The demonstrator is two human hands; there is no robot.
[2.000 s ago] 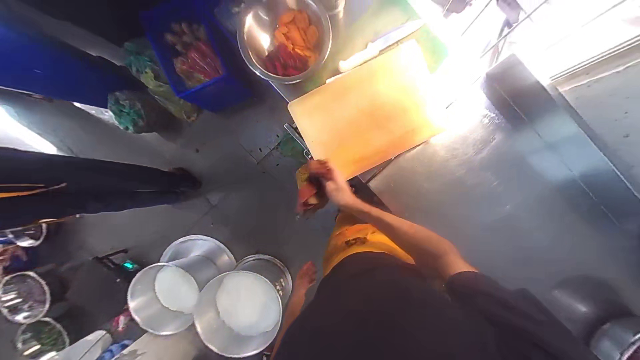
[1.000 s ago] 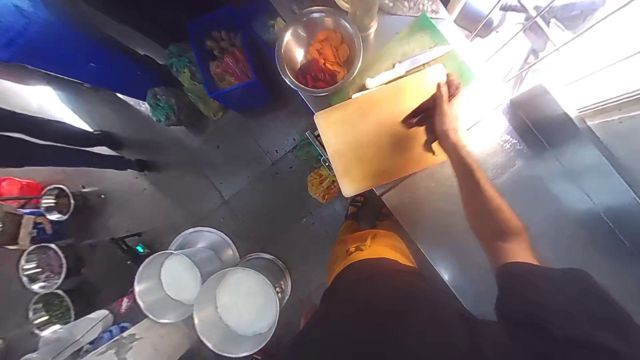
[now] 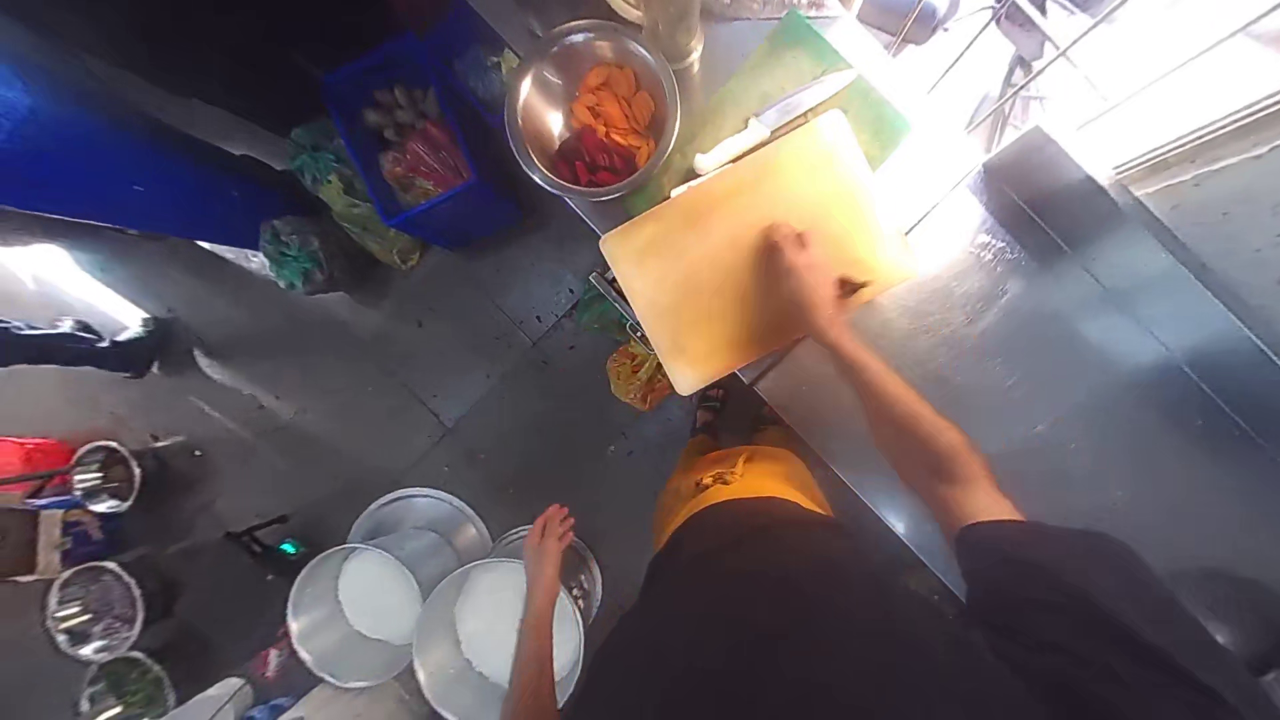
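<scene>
My right hand [image 3: 800,275] is curled over the yellow cutting board [image 3: 690,290], with a bit of dark cloth showing beside it. My left hand [image 3: 549,535] hangs in the air with nothing in it, in line with the pots of white contents. Behind the yellow board, a knife with a white handle [image 3: 733,147] rests on a green cutting board [image 3: 790,60]. Left of the knife stands a steel bowl [image 3: 520,110] that holds sliced orange pieces [image 3: 615,105] and dark red pieces [image 3: 597,158].
Metal pots [image 3: 315,635] with white contents stand low at my left. A blue crate [image 3: 465,215] holds bagged produce. An orange-filled plastic bag [image 3: 638,376] hangs below the board. The steel counter [image 3: 1020,400] extends right. A person's leg [image 3: 75,348] shows at far left.
My right hand has moved from the far right part of the yellow board towards its middle. My left hand has come into view over the pots.
</scene>
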